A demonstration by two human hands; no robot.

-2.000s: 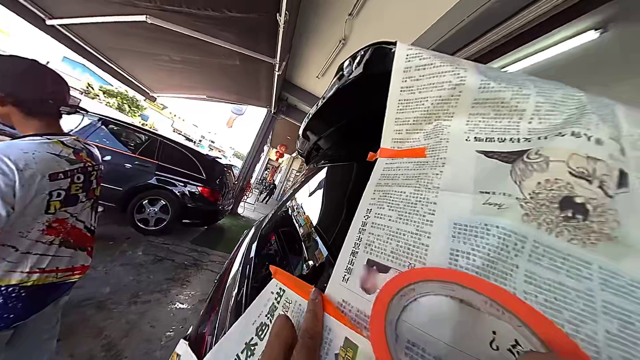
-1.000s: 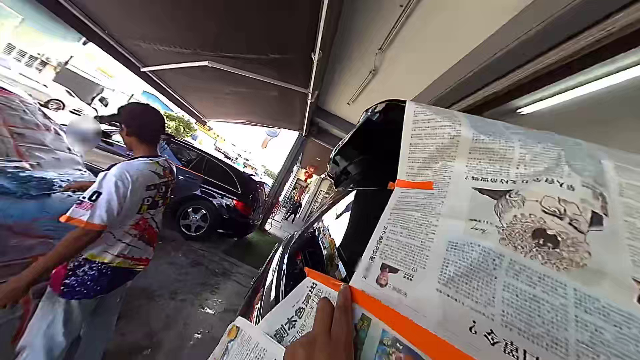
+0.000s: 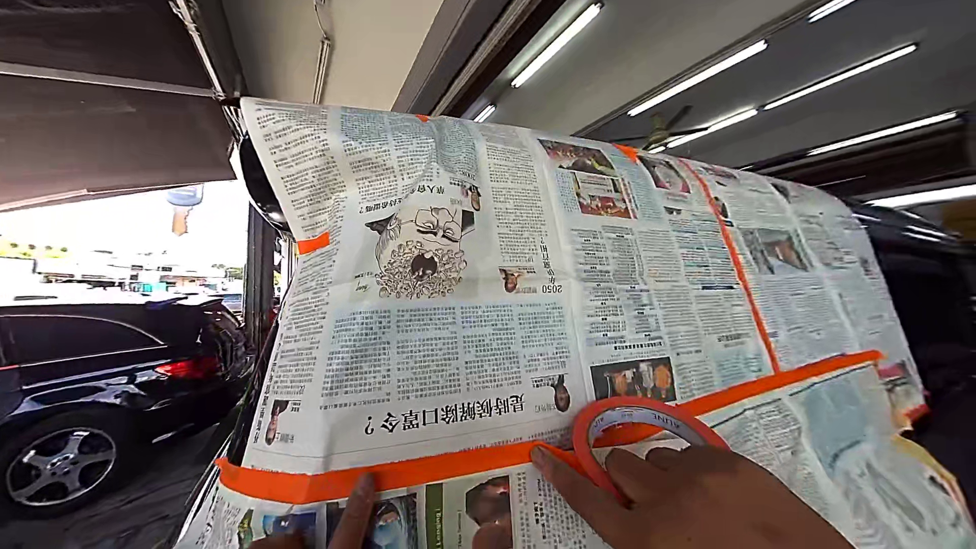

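Observation:
Newspaper sheets (image 3: 442, 351) cover a dark car's raised rear part, joined by strips of orange masking tape. Along the lower seam runs a long orange tape strip (image 3: 305, 486). My left hand (image 3: 347, 526), at the bottom edge and partly cut off, presses a fingertip on this strip. My right hand (image 3: 686, 496) has its fingers through and around a roll of orange masking tape (image 3: 591, 427), its index fingertip on the strip at the middle. A short tape piece (image 3: 313, 243) sits at the paper's left edge, and another strip (image 3: 732, 259) runs down the right part.
A black car (image 3: 99, 374) stands at the left on dark ground, beyond a post (image 3: 261, 267). Overhead are a dark awning (image 3: 99, 130), tube lights (image 3: 557, 46) and a ceiling fan (image 3: 665, 126). More dark car body (image 3: 926, 282) shows at the right.
The view has swung right, and the person at the left is out of sight. My right hand with the tape roll has come into view, on the lower seam.

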